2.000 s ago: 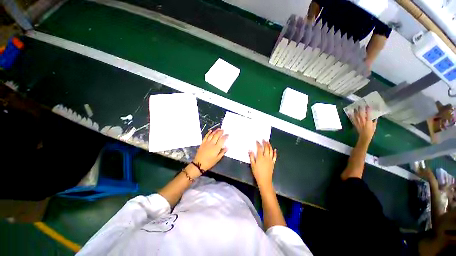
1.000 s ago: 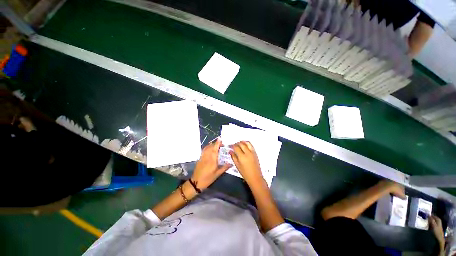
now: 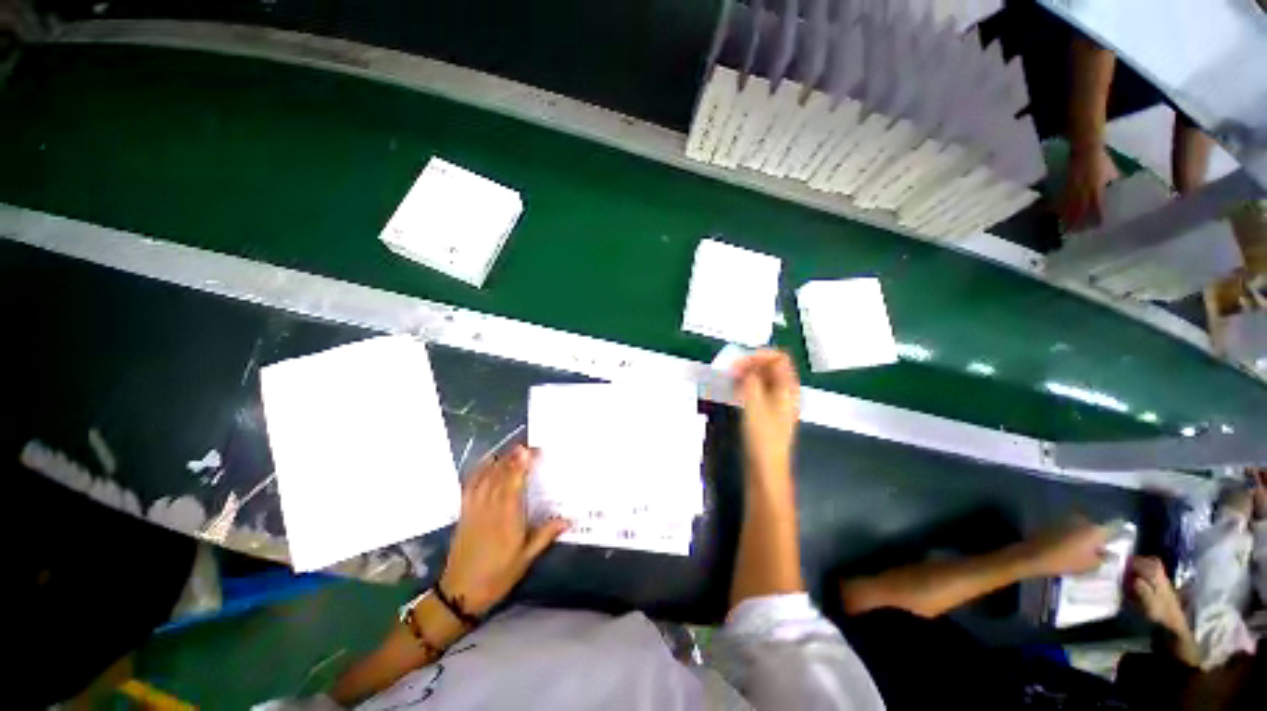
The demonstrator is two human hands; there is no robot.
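A white label sheet with small dark print along its lower edge lies on the dark bench. My left hand rests on its lower left corner, fingers apart. My right hand is over the belt edge rail, fingertips pinched on a small pale piece that looks like a label. Just beyond it a product box lies on the green belt, with a second box to its right and a third box further left.
A blank white sheet stack lies left of the label sheet. White scraps lie at the bench's left. A row of upright grey-white pieces stands beyond the belt. A neighbour's hands hold a white box at the right.
My right hand has moved from the sheet out to the rail, with a small pale piece at its fingertips. My left hand stays at the sheet, now flatter. The view has shifted.
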